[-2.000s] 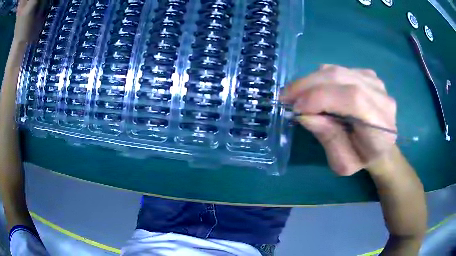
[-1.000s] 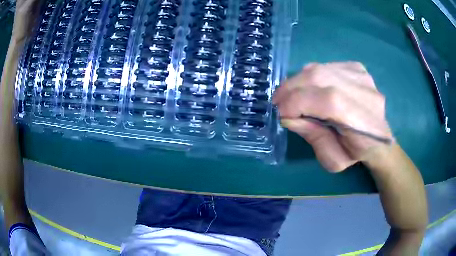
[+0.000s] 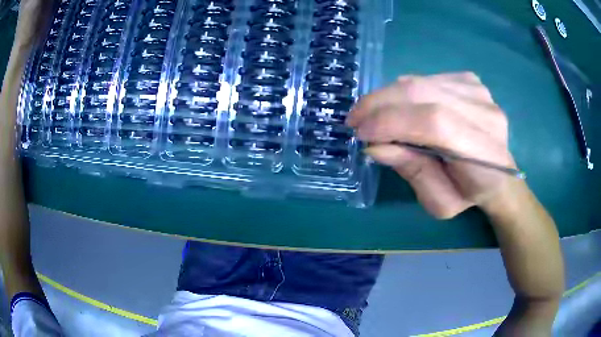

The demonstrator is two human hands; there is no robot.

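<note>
A clear blister tray (image 3: 247, 187) lies on the green bench, its near edge towards me. Black round components (image 3: 265, 72), perhaps miniature speakers, stand on edge in its several long channels. My right hand (image 3: 438, 141) is at the tray's right edge and holds a thin dark tool (image 3: 461, 160), perhaps tweezers, like a pen. Its tip is hidden by my fingers. My left hand (image 3: 31, 10) is at the top left corner by the tray's left side, cut off by the picture's edge; its fingers cannot be made out.
A slim dark curved tool (image 3: 562, 82) lies on the green bench (image 3: 455, 39) at the right. Two pale round parts (image 3: 561, 27) lie near its upper end. The bench's front edge curves above a grey floor (image 3: 112, 253) with a yellow line.
The tray shows slightly higher and further left. My right hand has moved a little left and up with the tool, its fingertips now over the tray's right edge. The left arm has barely moved.
</note>
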